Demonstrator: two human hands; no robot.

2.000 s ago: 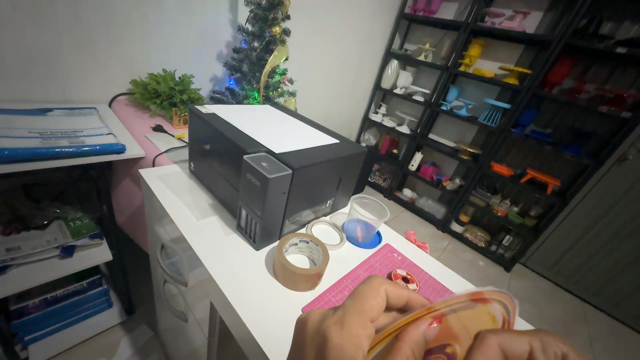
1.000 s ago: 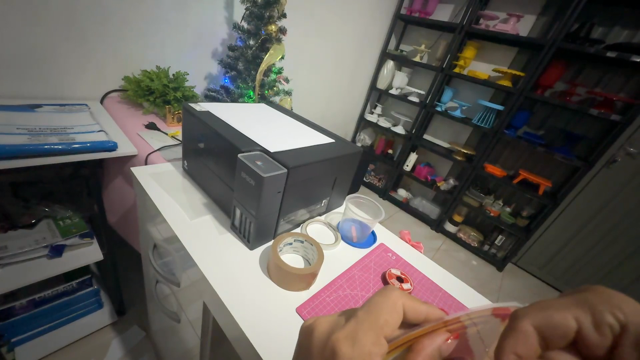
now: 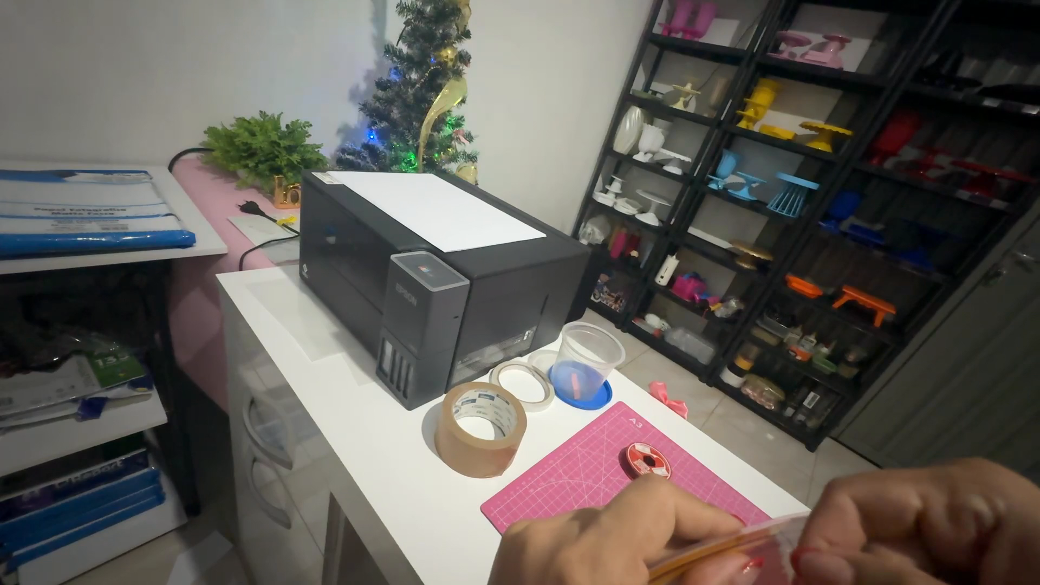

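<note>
At the lower right, my left hand (image 3: 617, 536) pinches the edge of a thin printed piece (image 3: 731, 543) with an orange rim and a clear-looking edge; its lower part is cut off by the frame. My right hand (image 3: 910, 520) has bent fingers at the right end of that piece, thumb and fingertips touching or close to it; whether they grip it I cannot tell. Just beyond my left hand, a small red and white spool (image 3: 647, 461) lies on a pink cutting mat (image 3: 561, 479).
Brown packing tape (image 3: 481, 431), a thin white tape roll (image 3: 522, 385) and a clear plastic cup (image 3: 590, 357) on a blue lid (image 3: 597, 398) stand beyond the mat. A black printer (image 3: 439, 301) bearing white paper (image 3: 439, 213) occupies the white table (image 3: 341, 406). Black shelves (image 3: 731, 219) stand behind.
The printed piece showed more of its face two seconds ago; now it is lower and mostly edge-on. My right hand has risen into fuller view at the right.
</note>
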